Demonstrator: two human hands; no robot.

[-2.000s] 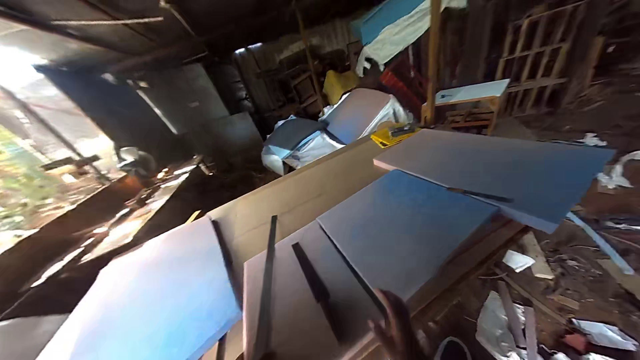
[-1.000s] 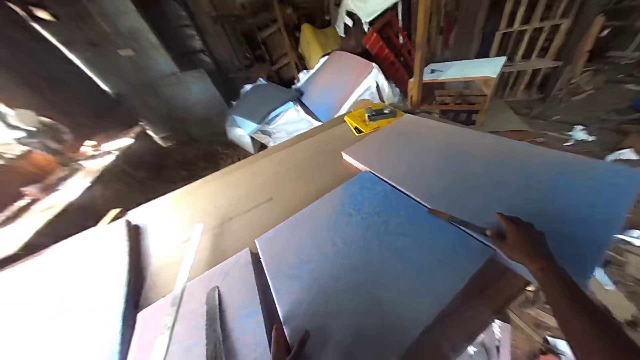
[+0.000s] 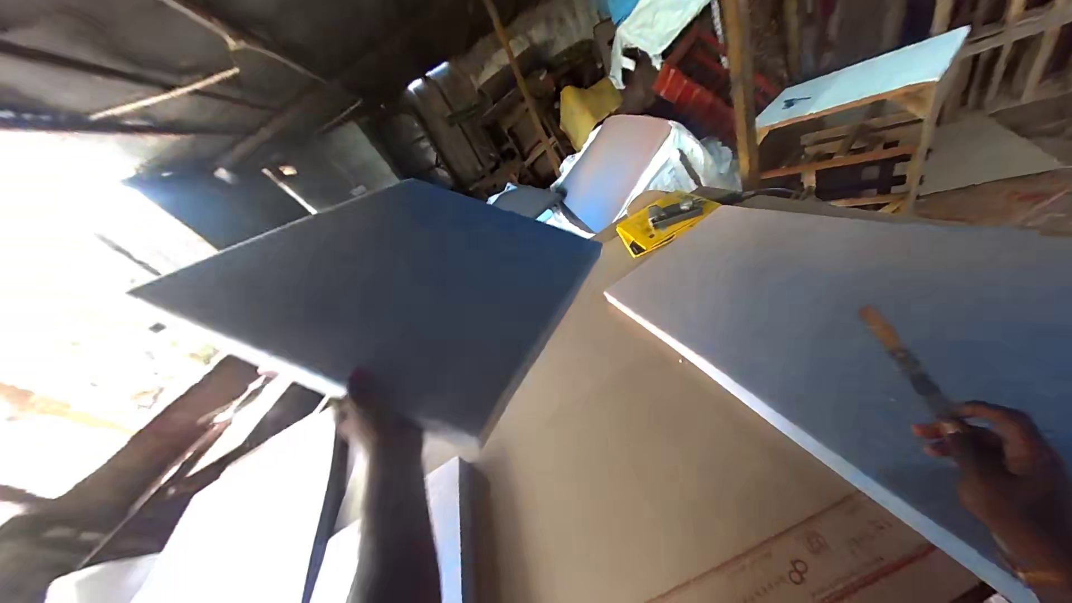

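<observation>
My left hand (image 3: 368, 410) grips the near edge of a dark foam-like slab (image 3: 394, 293), which is raised and tilted above the brown board (image 3: 586, 435). My right hand (image 3: 988, 452) holds a slim tool (image 3: 909, 364) with a tan end and a dark middle, over a large grey-blue slab (image 3: 837, 285) lying at the right. I cannot tell if the tool is a knife. White-lit slabs (image 3: 243, 511) lie below my left forearm, and a narrow slab end (image 3: 448, 528) stands out beside it.
A yellow object (image 3: 666, 222) with a grey tool on it sits at the board's far end. Behind are a plastic-wrapped bundle (image 3: 615, 172), a wooden post (image 3: 741, 92), red crates (image 3: 695, 88) and a pale-topped wooden table (image 3: 867, 75). Red writing marks the board's near part.
The middle slab, flat on the board one second ago, is now lifted and moved left in my left hand. My right hand has raised the tool off the slab's edge.
</observation>
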